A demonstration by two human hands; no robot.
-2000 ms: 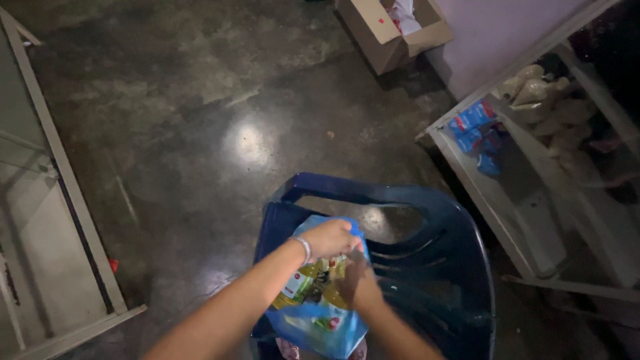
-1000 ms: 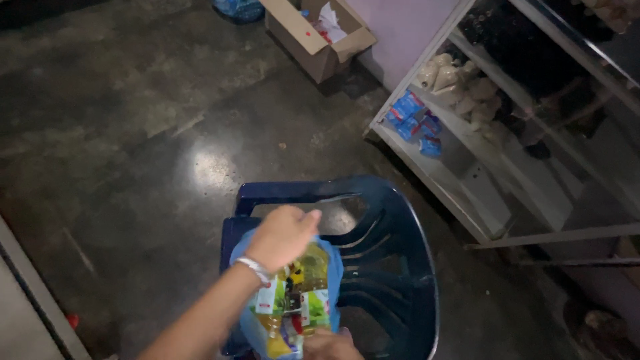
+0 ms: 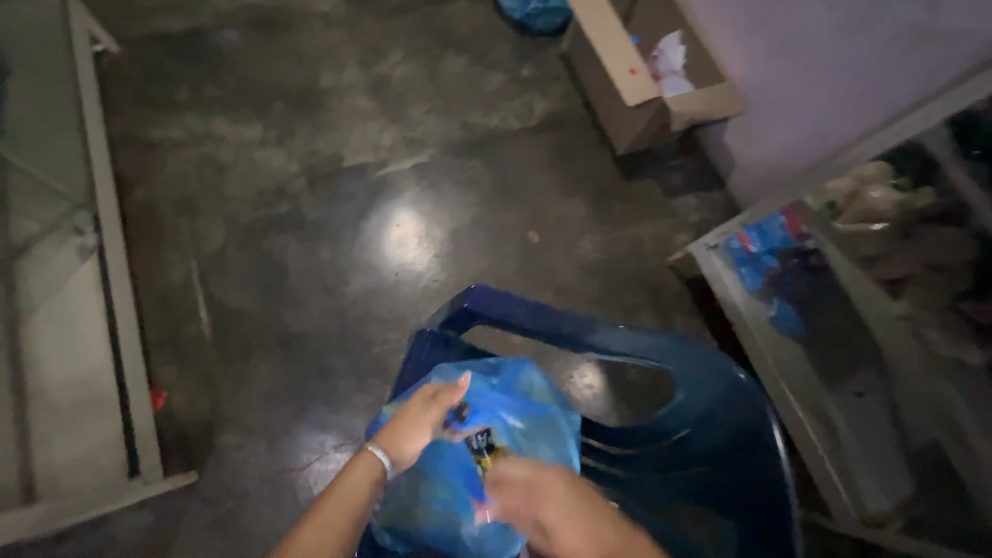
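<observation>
A filled blue plastic bag [image 3: 535, 403] rests on the seat of a dark blue plastic armchair [image 3: 721, 395]. My left hand [image 3: 422, 422], with a silver bracelet at the wrist, grips the bag's edge on its left side. My right hand [image 3: 542, 492] is blurred and closed on the bag's lower right part, by the opening. Between the hands shows a small part of a yellow and black package [image 3: 484, 449]; the bag's plastic hides the other contents.
An open cardboard box [image 3: 628, 116] with paper inside stands by the wall, beside another blue bag [image 3: 536, 14]. At right is a glass-fronted display case [image 3: 763, 372] holding blue packets [image 3: 756, 248] and pale bags. A framed case [image 3: 116, 256] stands at left.
The bag's plastic now covers most of the bottles and packets that showed in its opening. My hands have come together around the opening.
</observation>
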